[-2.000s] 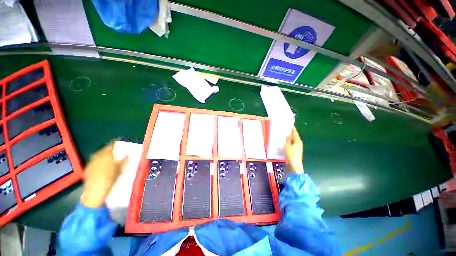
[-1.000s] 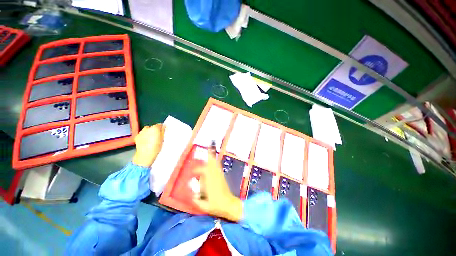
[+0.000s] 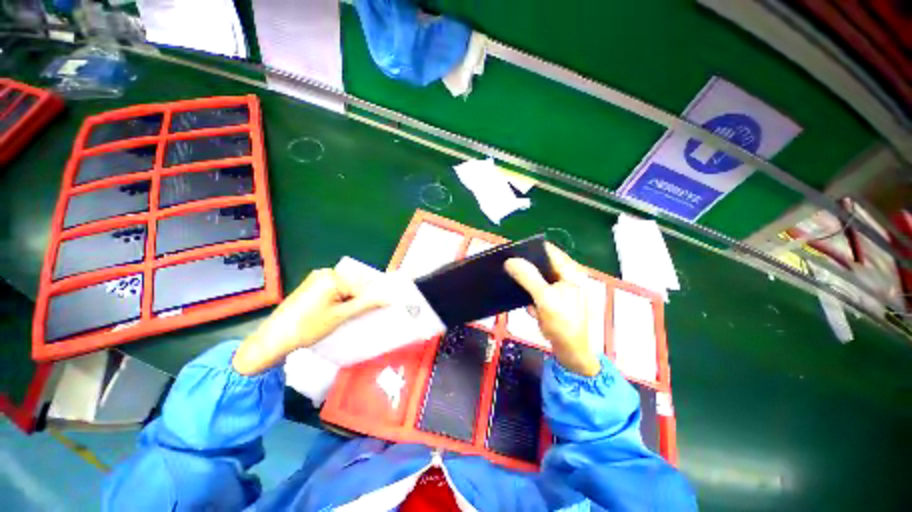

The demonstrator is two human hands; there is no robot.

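My right hand (image 3: 562,312) holds a dark phone back cover (image 3: 482,284) tilted above the working tray. My left hand (image 3: 318,312) holds a white sheet (image 3: 385,325), whose end meets or overlaps the cover's left end. The orange-red working tray (image 3: 345,405) lies in front of me. Its near-left pocket holds only a small white patch. Other near pockets hold dark panels (image 3: 458,385), and white sheets (image 3: 636,335) cover the far row. The loose white sheet stack (image 3: 308,374) is partly hidden under my left hand.
Another red tray (image 3: 152,240) with dark panels lies at left, and part of a third at the far left edge. Behind the working tray are crumpled white paper (image 3: 490,188) and a white strip (image 3: 645,252). A metal rail and a blue-and-white sign (image 3: 712,150) stand at the back.
My right hand has lifted a dark cover up from over the near-left pocket. My left hand has moved right and raised a white sheet from the stack to the cover.
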